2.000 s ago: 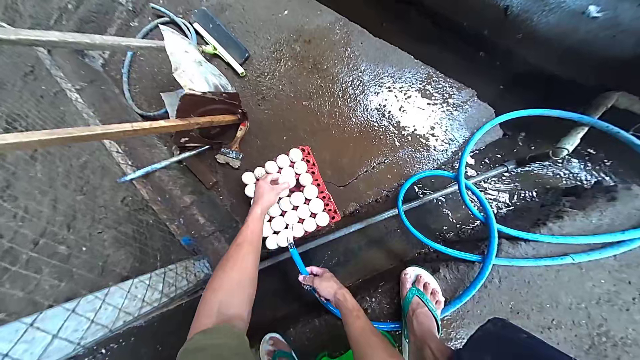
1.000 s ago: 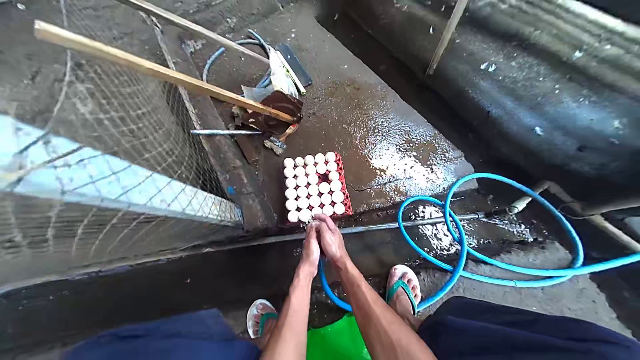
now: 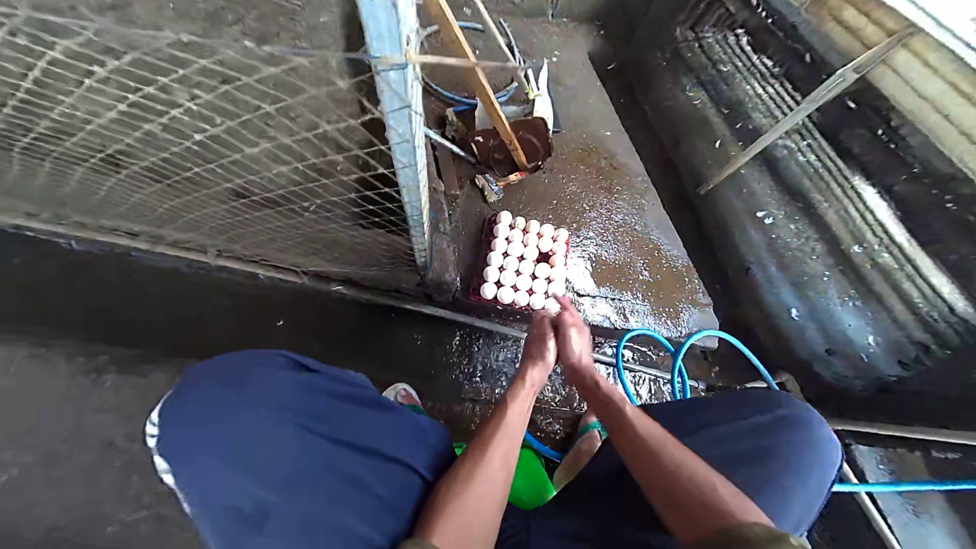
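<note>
My left hand and my right hand are pressed together, palm against palm, just in front of the near right corner of a red egg tray. Whether anything lies between the palms is hidden. White eggs fill most of the tray, with a gap toward its right side. The tray rests on a wet concrete slab. A blue hose loops to the right of my hands, and part of it shows below them between my feet.
A wire mesh panel with a pale post stands at the left. Beyond the tray lie a brown dustpan-like piece, a wooden stick and a brush. A green object is below my forearms. A metal pipe runs along the slab's near edge.
Two seconds ago my left hand was on the eggs and my right hand held the blue hose; now both hands are together, off the hose. The view has swung markedly.
</note>
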